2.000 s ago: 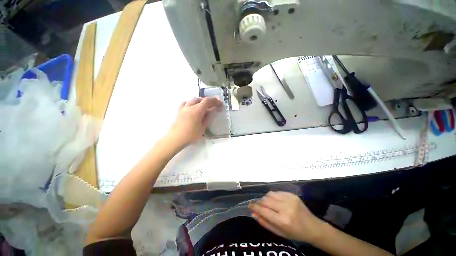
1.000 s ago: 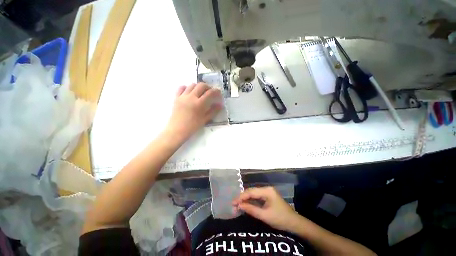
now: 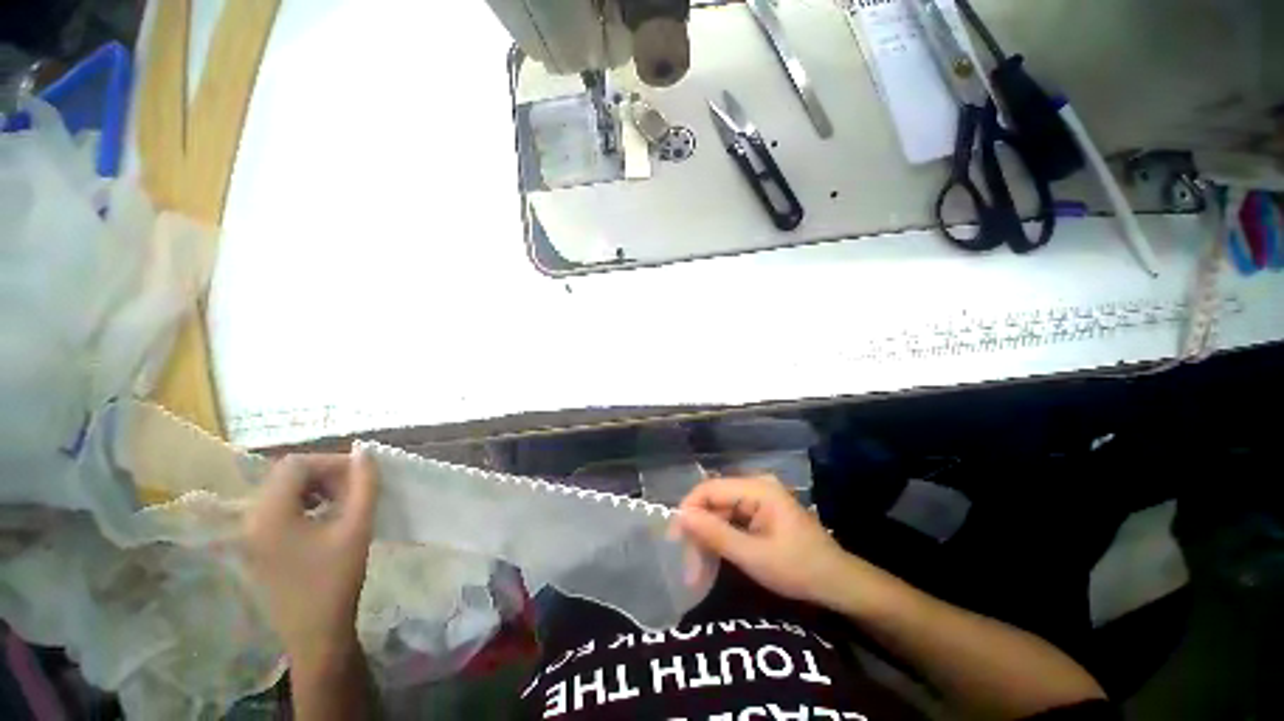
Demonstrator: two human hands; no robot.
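Observation:
A sheer white strip (image 3: pixel 528 528) with a scalloped upper edge is stretched between my hands over my lap, just below the table's front edge. My left hand (image 3: pixel 313 524) pinches its left part between thumb and fingers. My right hand (image 3: pixel 753 533) pinches its right end at the scalloped edge. The strip's lower edge hangs loose. The sewing machine's presser foot (image 3: pixel 606 120) stands over the metal bed (image 3: pixel 676 226), with no hand at it.
Black thread snips (image 3: pixel 760 169), tweezers (image 3: pixel 796 71), a notepad (image 3: pixel 901 85) and black-handled shears (image 3: pixel 993 176) lie on the machine bed. Tan pattern strips (image 3: pixel 211 127), a sheer white fabric pile (image 3: pixel 64 282) and a blue basket (image 3: pixel 110 106) are at the left.
My left hand has moved from beside the presser foot down to my lap with the strip, which is now off the table and stretched sideways. My right hand still pinches it. The view has tilted down.

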